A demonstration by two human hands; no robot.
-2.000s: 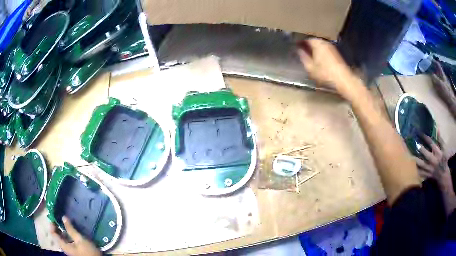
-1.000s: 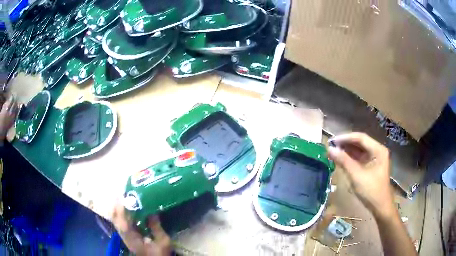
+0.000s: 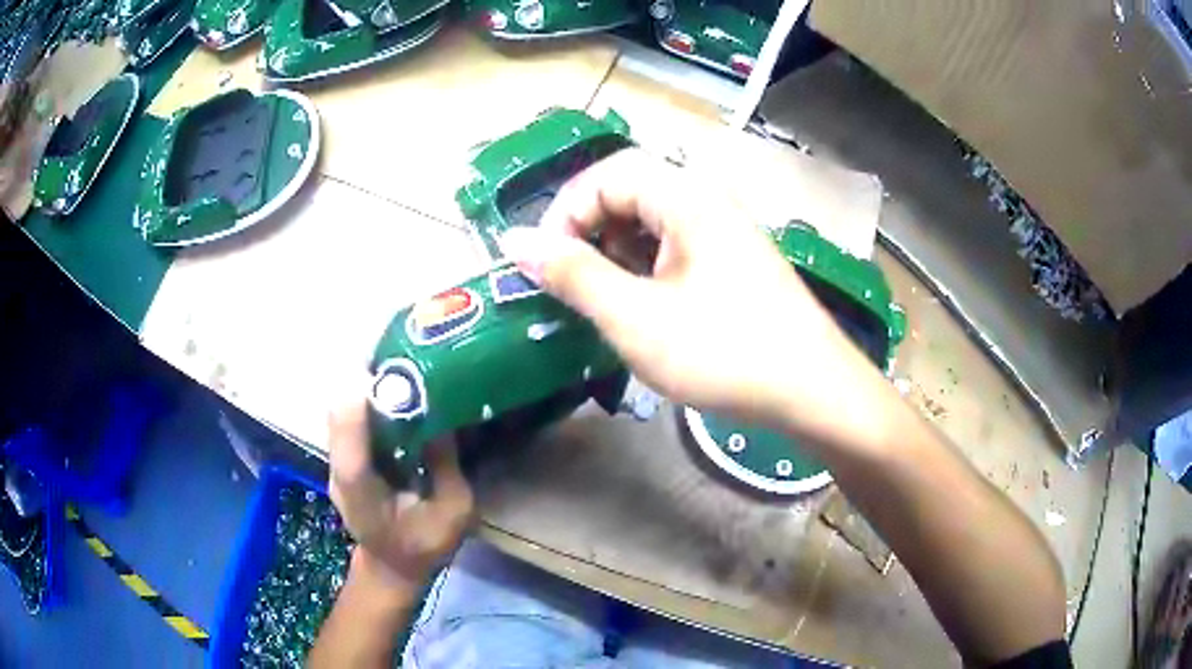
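My left hand [image 3: 405, 503] grips the near left end of a glossy green car body shell [image 3: 503, 366], held tilted above the bench. A red-orange tail light lens [image 3: 446, 314] in a silver-white surround and a round lamp [image 3: 396, 390] show on its end. My right hand [image 3: 680, 288] is over the shell's right side, thumb and fingertips pinched together by the second light spot. What the fingertips pinch is too small or covered to tell. The right corner of the shell is hidden by this hand.
Two green shells lie behind, one [image 3: 549, 150] at centre, one [image 3: 758, 444] partly under my right forearm. Another shell [image 3: 281, 163] lies left; more are heaped at the back. A large carton [image 3: 941, 281] with small silvery pieces stands right. A blue bin [image 3: 248, 562] is below the edge.
My right hand has moved left from beside the carton onto the held shell. The shell is still in my left hand, now higher in view. The view has shifted, with more floor visible.
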